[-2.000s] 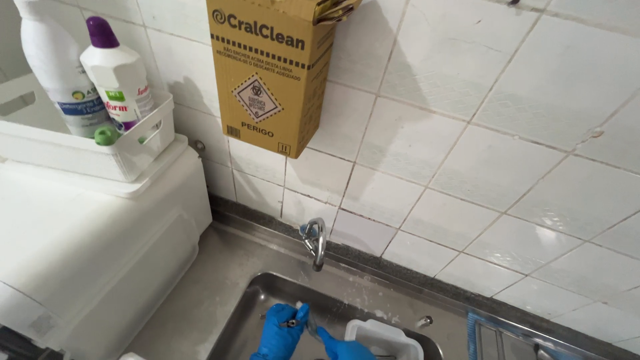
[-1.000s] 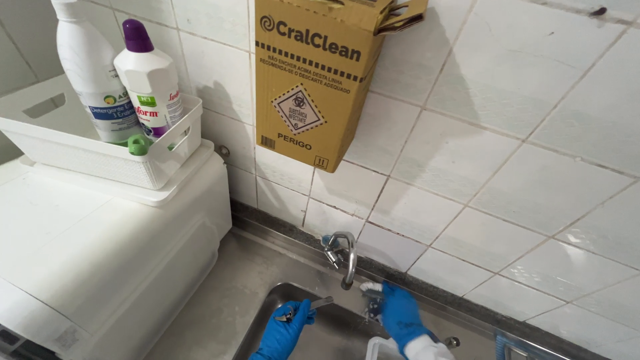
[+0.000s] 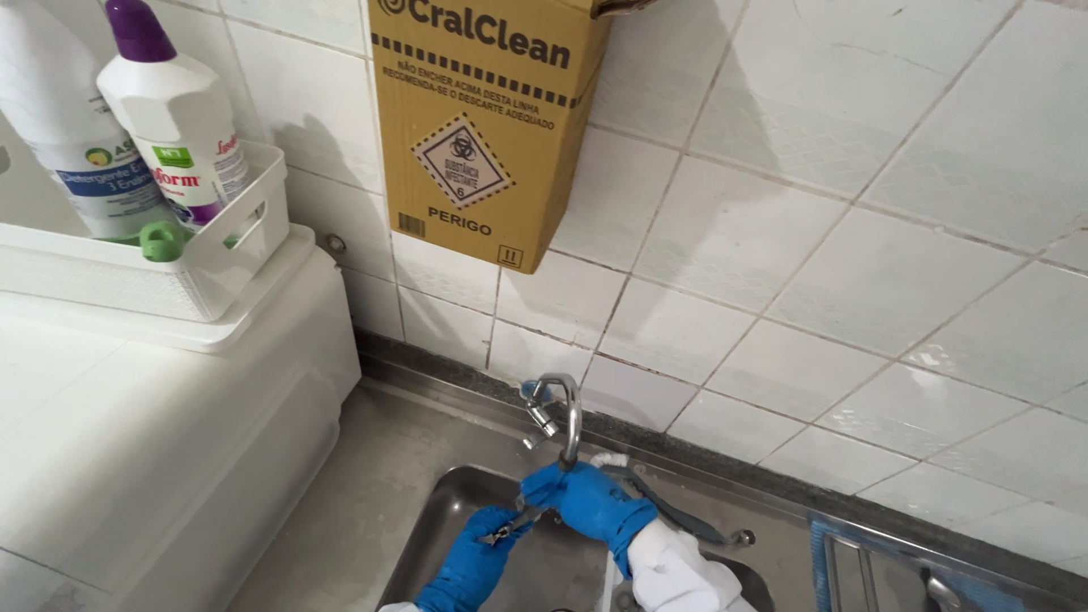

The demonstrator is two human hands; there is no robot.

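My left hand (image 3: pixel 476 557), in a blue glove, is closed around a small metal instrument (image 3: pixel 507 529) over the steel sink basin. Just under the spout of the chrome faucet (image 3: pixel 571 416), my right hand (image 3: pixel 586 501), also gloved in blue, has its fingers at the far end of that instrument; whether they grip it cannot be told. A grey-handled brush with white bristles (image 3: pixel 671 510) lies on the sink's back ledge, behind my right wrist. Part of a white plastic container (image 3: pixel 609 586) shows below my right forearm.
On the left, a white appliance (image 3: pixel 212 408) carries a white plastic basket (image 3: pixel 200 285) with two bottles (image 3: pixel 183 110). A yellow cardboard sharps box (image 3: pixel 476 127) hangs on the tiled wall. Metal instruments (image 3: pixel 863 569) lie on a blue mesh mat at the right.
My right hand held the brush beside the faucet one second ago; now the brush lies on the back ledge and that hand is under the spout, beside my left hand.
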